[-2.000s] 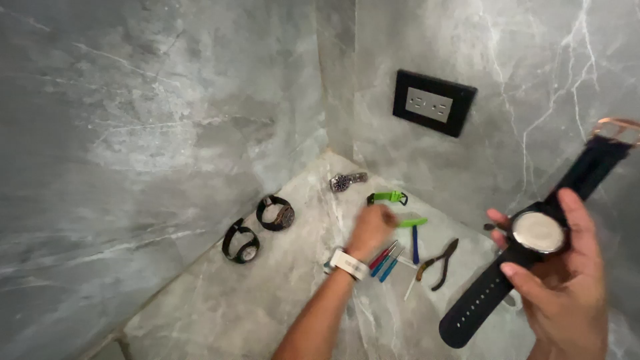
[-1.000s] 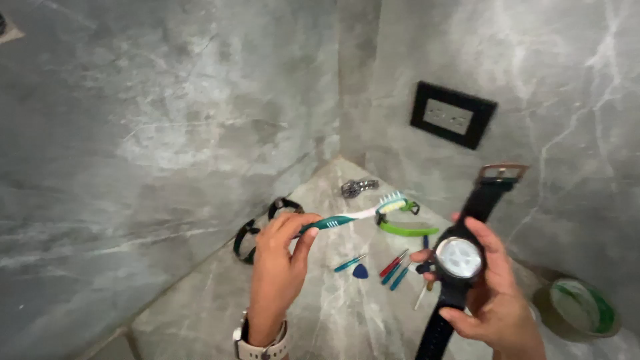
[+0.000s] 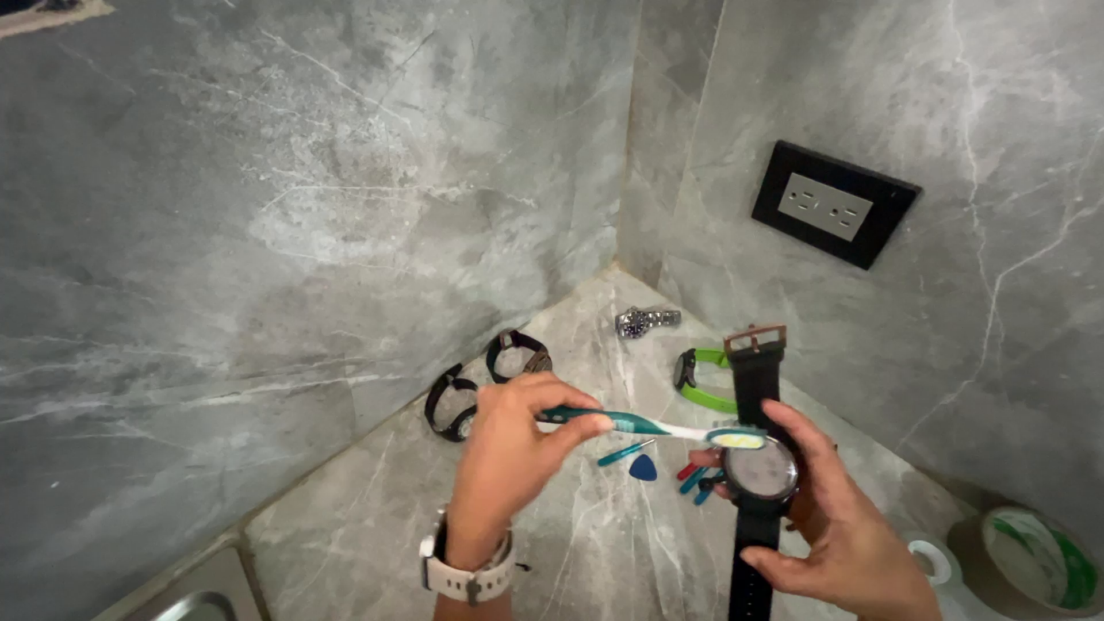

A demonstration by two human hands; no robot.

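My left hand [image 3: 526,440], with a light-banded watch on its wrist, grips the green and white toothbrush [image 3: 638,423] by its handle. The brush head lies over the upper edge of the round dial of a black-strapped wristwatch [image 3: 761,470]; whether the bristles touch it, I cannot tell. My right hand [image 3: 828,517] holds that watch by its case and strap, its rose-gold buckle at the top. Behind it, a bright green band [image 3: 707,401] rests on the counter. Small screwdrivers [image 3: 623,454] and a blue plastic pick [image 3: 642,468] lie between my hands.
A metal-bracelet watch [image 3: 647,322] lies near the corner. Two dark watches [image 3: 448,405] stand by the left wall. On the right wall is a black-framed power outlet [image 3: 824,205]. A roll of tape [image 3: 1026,556] sits at the lower right, a metal sink edge [image 3: 194,595] at the lower left.
My left hand, empty-looking and low over the tools two seconds ago, has taken hold of the toothbrush. The brush head has moved from over the green band to the black watch's dial.
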